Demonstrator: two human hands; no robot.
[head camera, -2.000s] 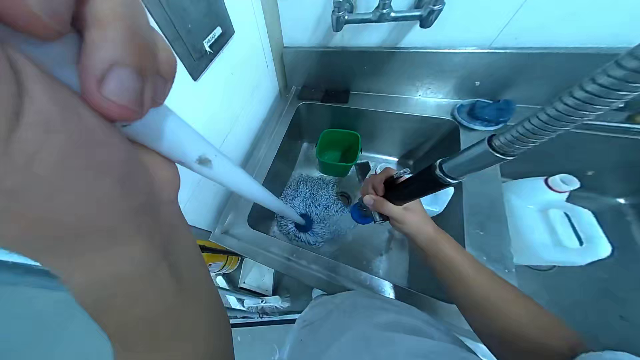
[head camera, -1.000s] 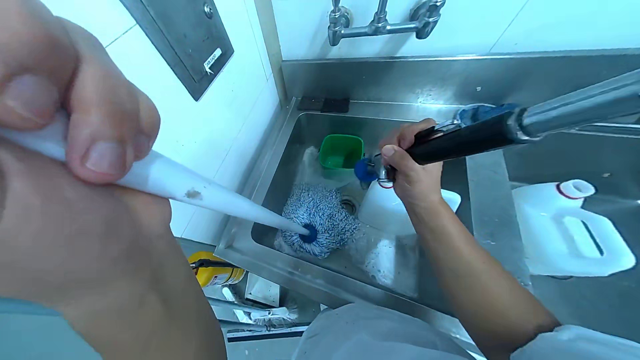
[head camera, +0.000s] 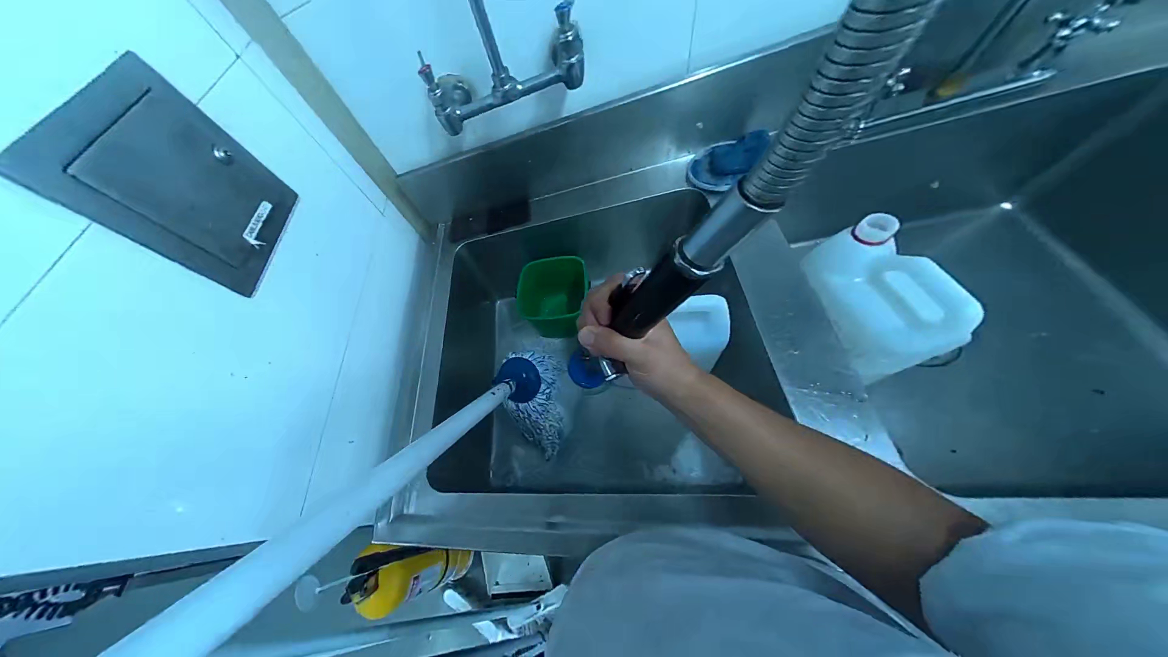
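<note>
My right hand (head camera: 630, 338) grips the black handle of a pre-rinse spray hose (head camera: 657, 292) over the left steel sink basin; its blue-rimmed spray head (head camera: 587, 369) points down. Below and left of it, a string mop head (head camera: 540, 415) of blue and white strands rests in the basin. The mop's white pole (head camera: 365, 488) slants from its blue hub to the bottom left. My left hand is out of view. A green plastic container (head camera: 553, 297) stands at the basin's back left. Partly behind my right hand and wrist lies a white plastic jug (head camera: 701, 330).
In the right basin lies another white plastic jug (head camera: 899, 301). A blue scrubbing item (head camera: 730, 162) sits on the back ledge. The wall carries a faucet (head camera: 511, 89) and a metal panel (head camera: 173, 169). A yellow container (head camera: 406, 579) and brushes are below the sink's left front.
The mop head has moved away from the green container, toward the basin's front left. My left hand, seen earlier on the pole, has left view. The view has shifted widely.
</note>
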